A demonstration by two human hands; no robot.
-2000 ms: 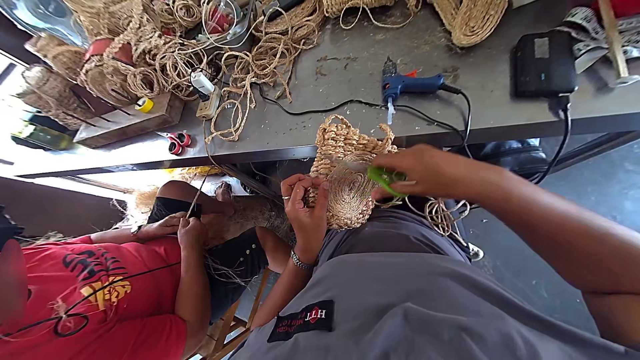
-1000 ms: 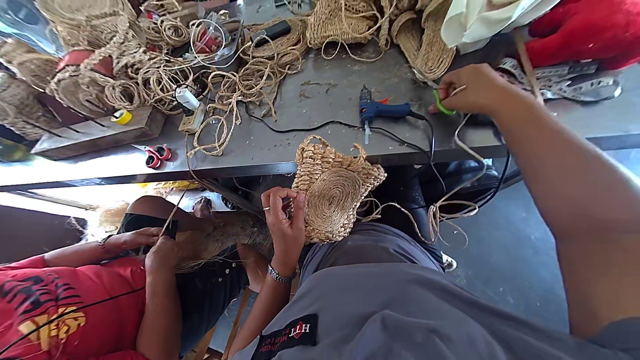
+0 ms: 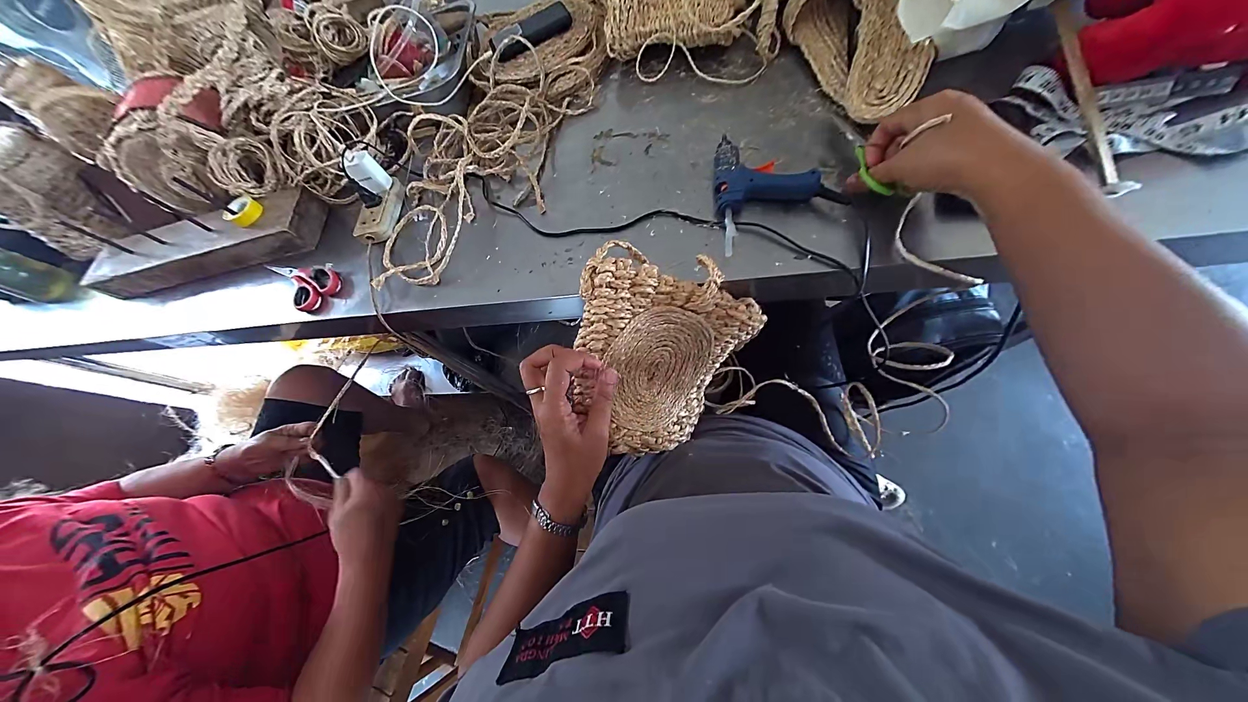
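Note:
My left hand [image 3: 568, 419] grips the left edge of a woven natural-fibre piece [image 3: 663, 361] with a spiral coil of cord on its face and loops at its upper edge; it rests on my lap. My right hand [image 3: 926, 146] is raised over the table's right part and holds green-handled scissors [image 3: 871, 174], their blades pointing away, along with a strand of cord [image 3: 921, 249] that trails down off the table edge. A blue hot glue gun [image 3: 770, 185] lies on the table just left of my right hand.
On the metal table [image 3: 634, 97] lie tangled braided cords [image 3: 439, 195], red-handled scissors [image 3: 314, 287], a wooden block [image 3: 214, 239] with spikes, a power socket [image 3: 380, 210], woven soles [image 3: 863, 58] and a measuring tape [image 3: 1160, 107]. A co-worker in a red shirt [image 3: 195, 575] sits at left, handling fibre.
My right hand with the green-handled scissors has moved from beside the woven piece out over the table at the right. My left hand has stayed at the piece.

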